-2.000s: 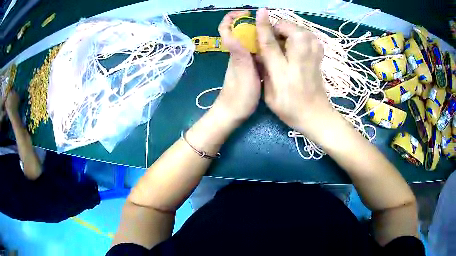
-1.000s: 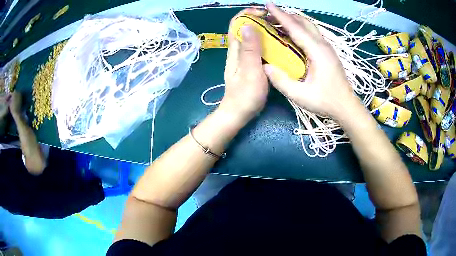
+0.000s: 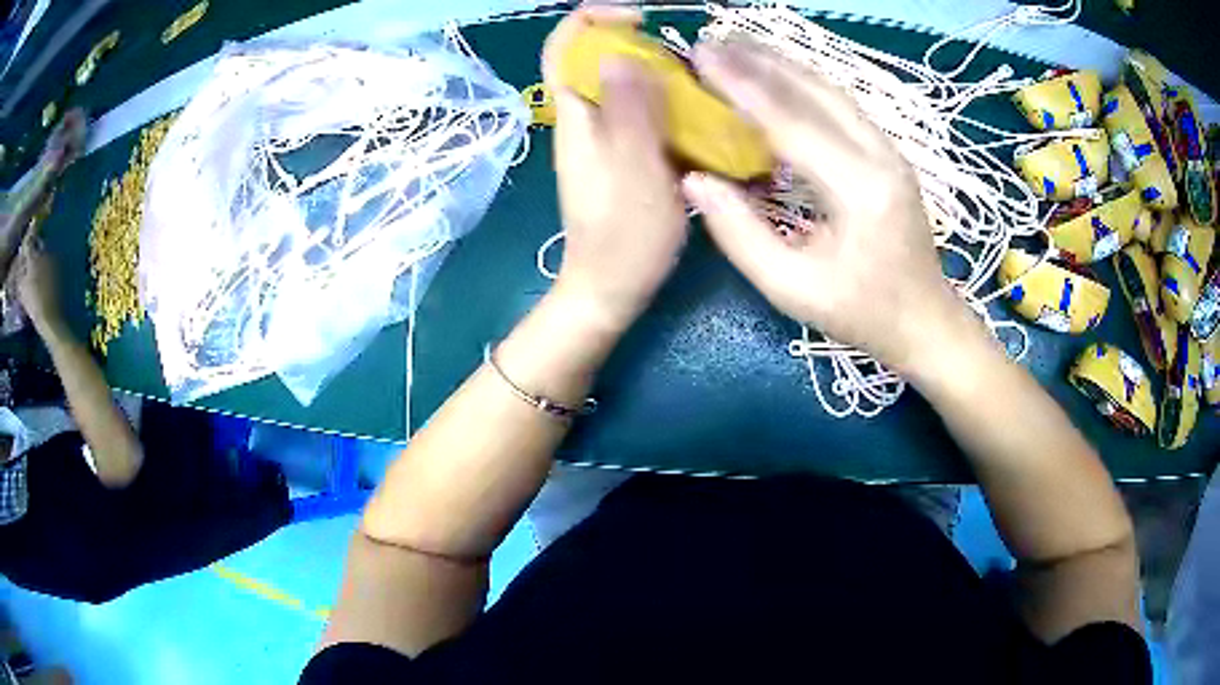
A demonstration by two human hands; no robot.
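Note:
My left hand (image 3: 618, 201) holds a yellow housing cover (image 3: 676, 114), long and oval, its smooth outer side showing. It is blurred. My right hand (image 3: 856, 228) is curled around a part with dark and reddish insides (image 3: 789, 208), which looks like an open housing half; the fingers and palm hide most of it. The cover and this part are close together, and whether they touch cannot be told. Another yellow piece (image 3: 539, 105) lies on the bench, mostly hidden behind my left hand.
White cord loops (image 3: 923, 161) are heaped at centre-right. A pile of yellow units (image 3: 1137, 241) lies at the right. A clear bag with white cords (image 3: 321, 214) is at the left, beside small yellow parts (image 3: 118, 248). Another person's arm (image 3: 78, 375) shows at far left.
The yellow body held between both hands now shows as a cover in my left hand and a dark part in my right. The cover has shifted left, over the yellow piece on the bench.

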